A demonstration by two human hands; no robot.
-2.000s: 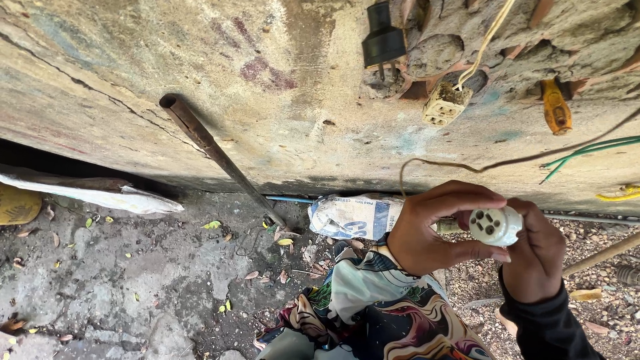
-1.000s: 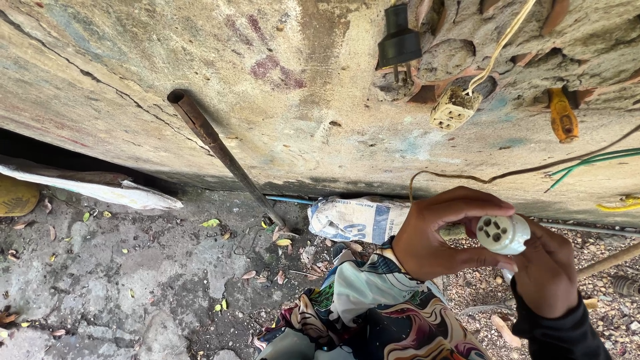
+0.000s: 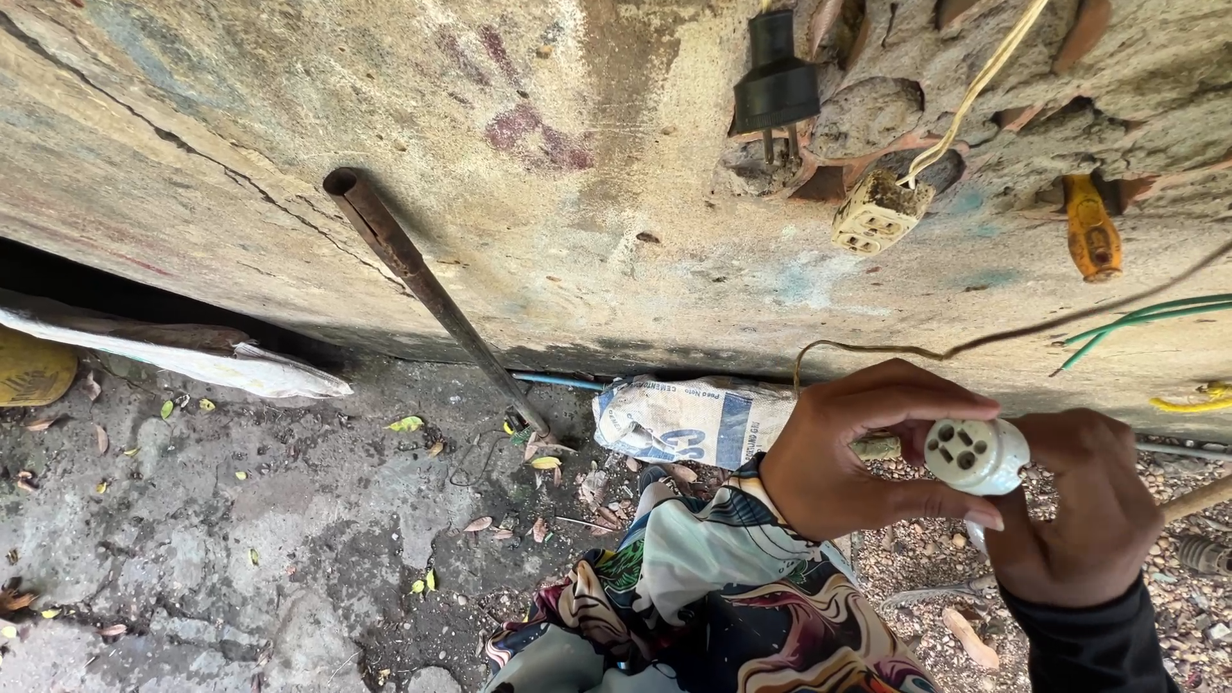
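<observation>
Both hands hold a white, round porcelain lamp socket (image 3: 977, 456), its face with several holes turned up toward the camera. My left hand (image 3: 866, 452) has its fingers and thumb around the left side of the piece. From the right, my right hand (image 3: 1078, 500) grips its other side, with that palm partly hidden. A thin brown wire (image 3: 1001, 337) runs along the wall and drops behind my left hand; its end is hidden. On the wall above hang a black two-pin plug (image 3: 775, 87) and a cream outlet block (image 3: 881, 214) on a twisted cord.
A yellow-handled tool (image 3: 1092, 231) is stuck in a broken part of the wall. Green wires (image 3: 1145, 320) and a yellow wire (image 3: 1193, 399) come in at right. A rusty metal pipe (image 3: 433, 298) leans on the wall, left of a printed sack (image 3: 693, 419) on the ground.
The socket's holed face is turned a little differently between my fingers. Both hands have stayed around it.
</observation>
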